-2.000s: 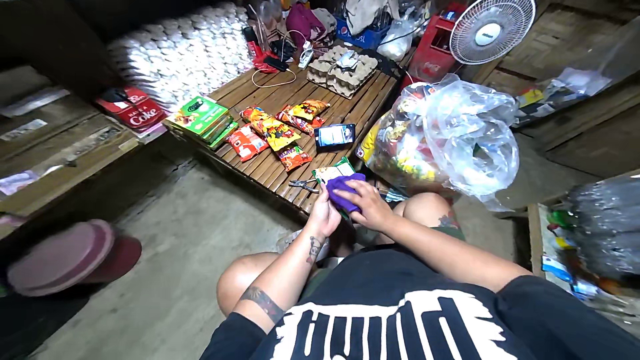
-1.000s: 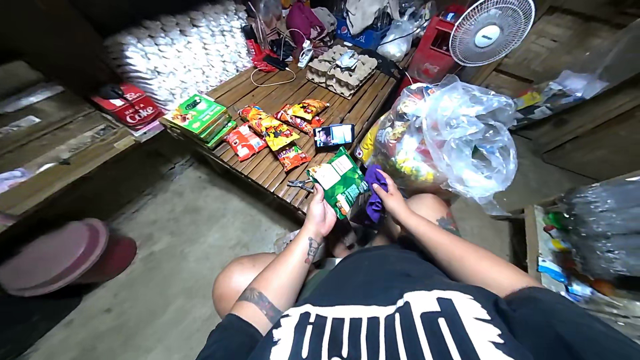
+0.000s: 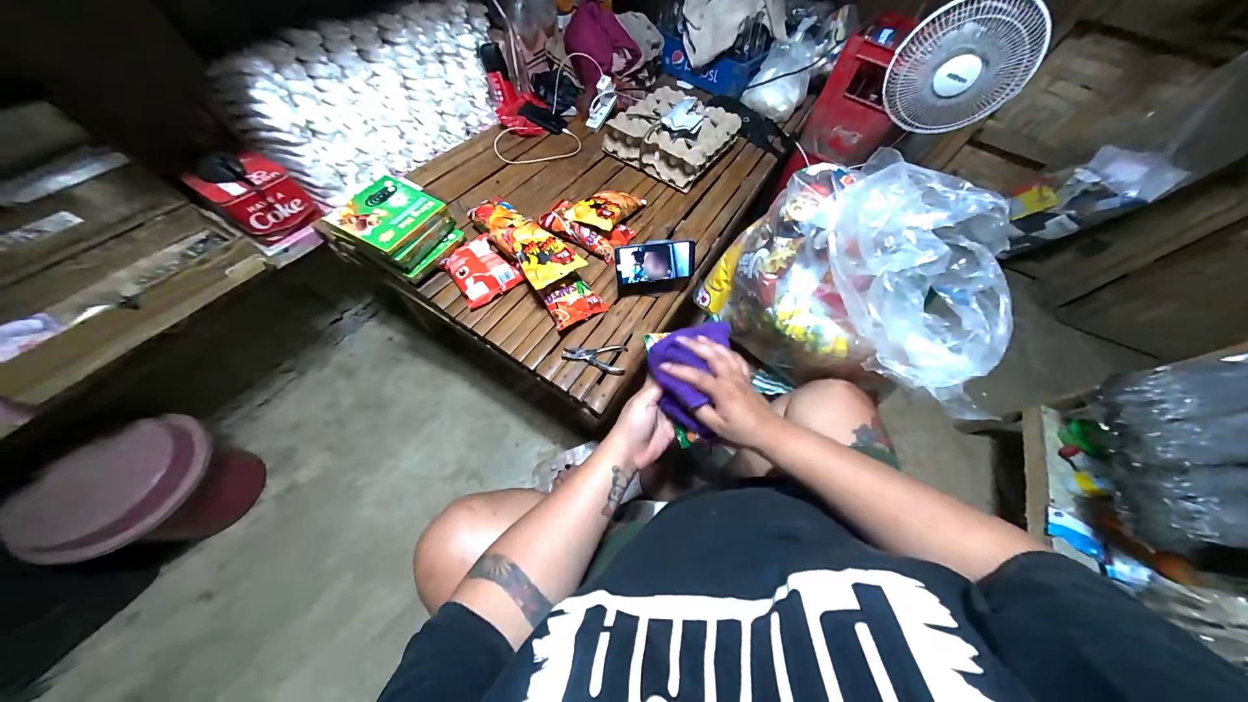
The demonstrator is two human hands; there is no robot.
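Note:
Over my lap, just off the near corner of the slatted wooden table (image 3: 575,375), my left hand (image 3: 645,425) grips a green packet (image 3: 683,437), mostly hidden. A purple cloth (image 3: 684,375) lies over the packet, pressed there by my right hand (image 3: 726,385). Pliers (image 3: 594,359) rest at the table's near edge, left of my hands. Beyond them are red and orange snack packets (image 3: 536,252) and a phone (image 3: 654,264) with its screen lit. A stack of green packs (image 3: 393,219) stands at the table's left side.
A large clear plastic bag of packets (image 3: 809,283) stands right of the table. Egg trays (image 3: 671,136), a cable and a blue crate (image 3: 712,68) are at the back. An electric fan (image 3: 960,73) stands back right. A pink lidded bucket (image 3: 107,487) is on the floor at left.
One second ago the green packet lay exposed between my hands, with the cloth bunched in my right hand at its side. Now my right hand and the cloth are over the packet.

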